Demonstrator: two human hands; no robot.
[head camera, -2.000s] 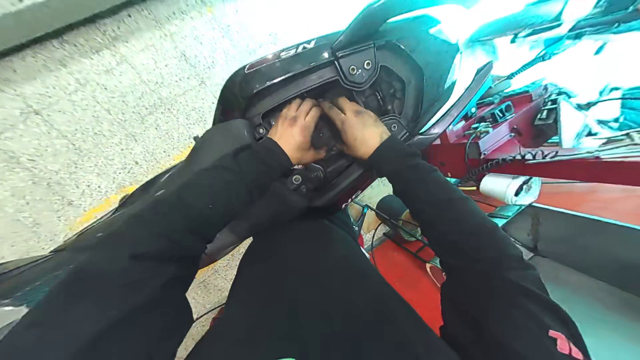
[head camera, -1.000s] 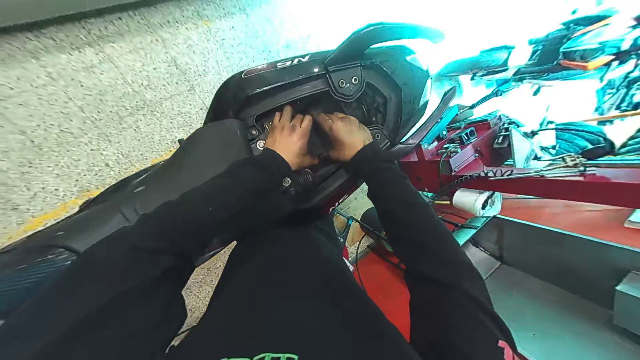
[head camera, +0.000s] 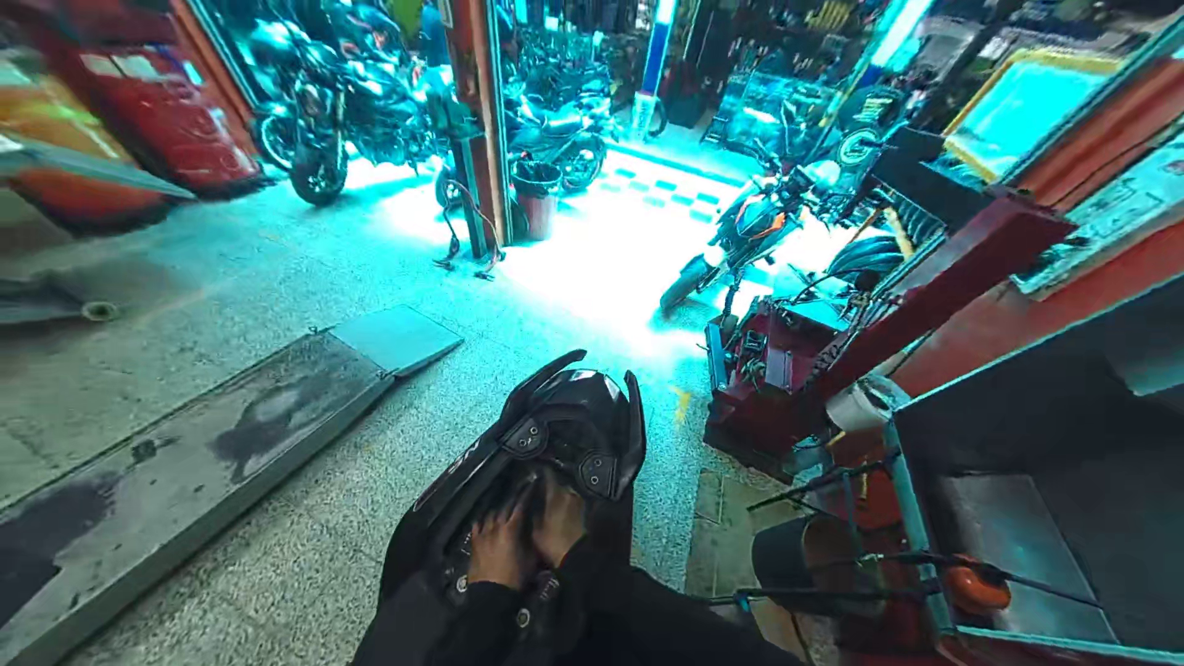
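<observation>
The black tail section of a motorcycle (head camera: 592, 393) sits low in the centre of the view, its under-seat cavity exposed. Both hands are inside that cavity, side by side. My left hand (head camera: 499, 546) lies at its left part with the fingers pointing forward, and my right hand (head camera: 559, 520) is close beside it, fingers bent down. What the fingertips touch is hidden in the dark. Two bolted brackets, a left one (head camera: 525, 437) and a right one (head camera: 597, 470), stand just in front of the hands. Grab rails flank the tail.
A metal ramp (head camera: 277, 416) lies on the floor at the left. To the right stand a dark red machine (head camera: 768, 370), a white container (head camera: 865, 402) and a dark bucket (head camera: 805, 560). Ahead are several parked motorcycles, one orange and black (head camera: 754, 222), a red post (head camera: 481, 120) and a bin (head camera: 536, 199).
The view has swung up and away, now taking in the shop ahead. Both hands stay in the cavity of the tail section.
</observation>
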